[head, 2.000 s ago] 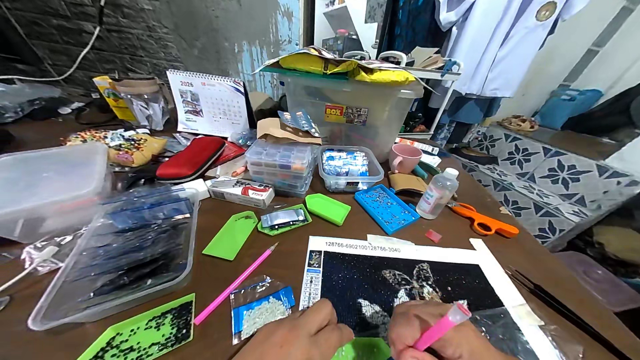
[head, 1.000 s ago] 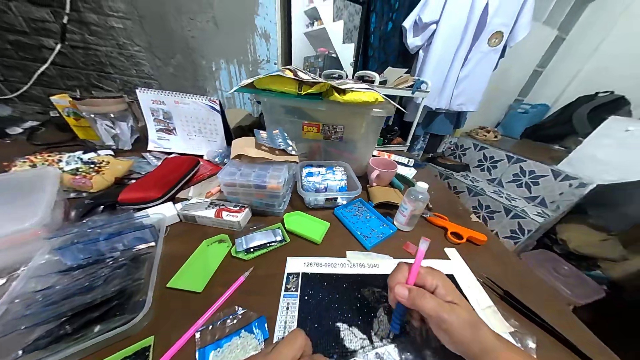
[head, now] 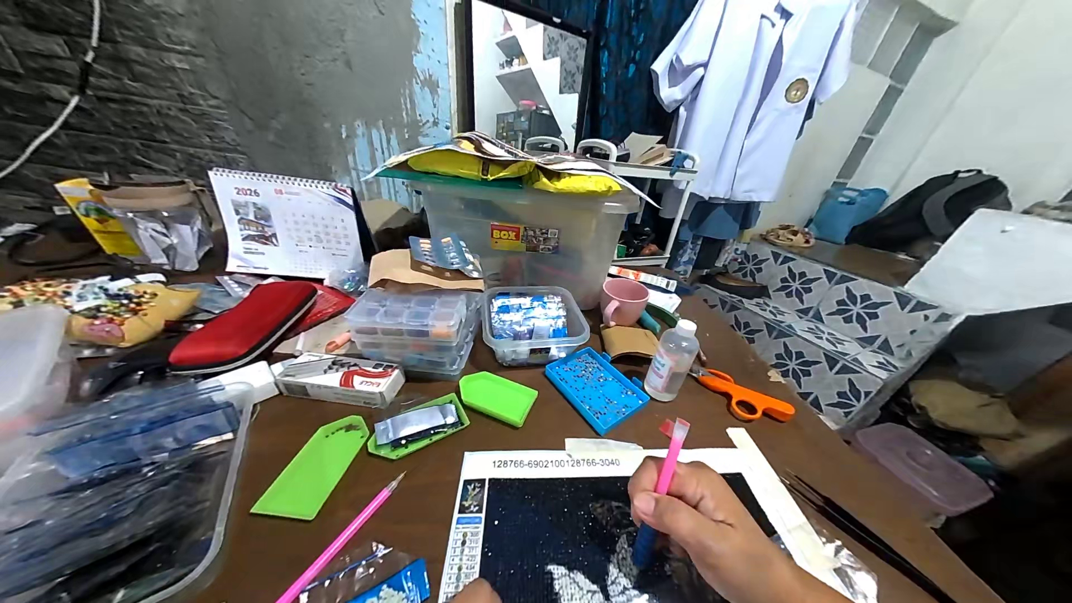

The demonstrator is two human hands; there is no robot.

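A dark diamond-painting canvas [head: 553,511] with a white printed border lies at the bottom centre, its pale leaf shapes partly covered. My right hand [head: 703,519] grips a pink and blue applicator pen [head: 668,469] upright, its blue end down at the canvas. Only the fingertips of my left hand [head: 476,591] show at the bottom edge, by the canvas's left border; whether they hold anything is hidden. Left of them lie a small plastic bag of white drills [head: 402,586] and a second pink pen [head: 342,540]. A green tray [head: 314,469] lies beyond that pen.
Plastic container of packets [head: 230,494] at left; orange-handled scissors [head: 749,400], clear bottle [head: 672,360] and blue bead tray [head: 596,390] behind the canvas. Black tweezers [head: 863,532] lie right. Further back are a pink mug [head: 624,301], stacked organizer boxes [head: 412,335] and a red case [head: 243,327].
Two seconds ago both hands were together at a green tray over the canvas's lower edge. The right hand has since moved up onto the canvas with the pen; the left has mostly left the view.
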